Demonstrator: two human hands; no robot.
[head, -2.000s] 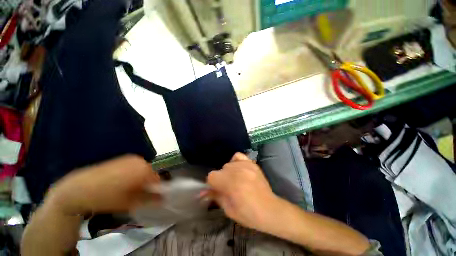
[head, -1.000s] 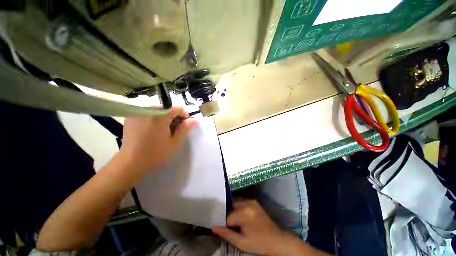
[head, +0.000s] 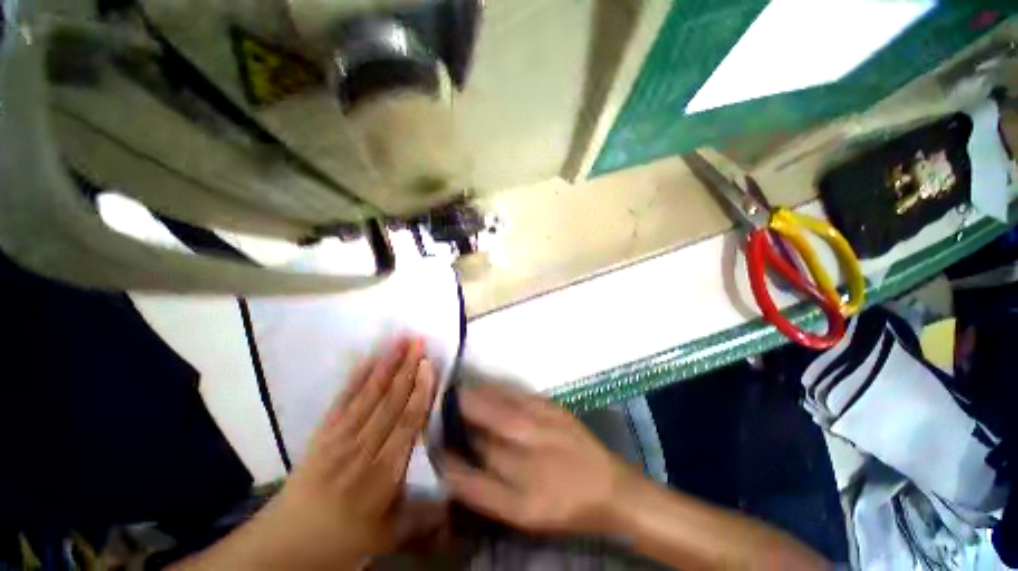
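Note:
A white fabric piece (head: 318,335) lies over a dark piece under the sewing machine head (head: 514,100), its right edge at the presser foot (head: 452,229). A dark edge shows along its right side. My left hand (head: 374,441) lies flat on the white fabric, fingers pointing towards the presser foot, holding nothing visibly. My right hand (head: 530,452), slightly blurred, grips the dark edge of the fabric at the table's front edge, just right of my left hand.
Scissors (head: 798,268) with red and yellow handles lie right of the needle. A small black tray (head: 899,184) with shiny bits is beyond them. A large dark cloth (head: 101,402) drapes at left. Dark pieces (head: 748,446) and folded white pieces (head: 910,413) are at lower right.
The white piece, first handled near my lap, now lies under the machine head. Since one second ago, my left hand moved back from the presser foot and my right hand moved up along the edge.

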